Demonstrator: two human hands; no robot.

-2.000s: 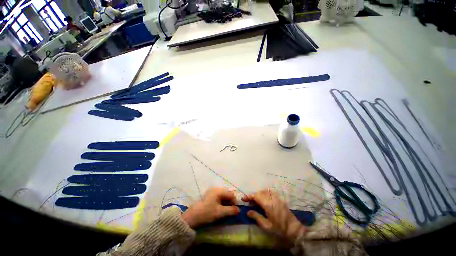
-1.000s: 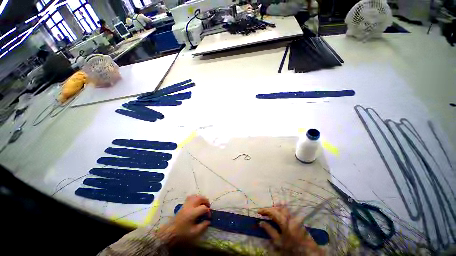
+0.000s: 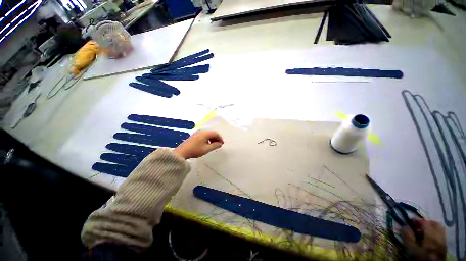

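A navy strap with tiny pale dots lies alone on the beige sheet near the table's front edge, untouched. My left hand is raised beyond the strap's left end, beside the row of navy tabs. Its fingers are curled together; nothing can be made out in them. My right hand, blurred and near the bottom right, is closed around the handles of the dark scissors. The blades point up and left. Fine dark threads lie tangled over the strap's right end.
The white thread cone stands tilted in view at the sheet's upper right. A navy tab row is at left, with a fanned heap behind. A single tab, black strips and grey loops lie beyond or right.
Both hands have left the strap, which now lies free. My left hand has moved up and away; my right hand has moved right and taken hold of the scissors. The view has shifted.
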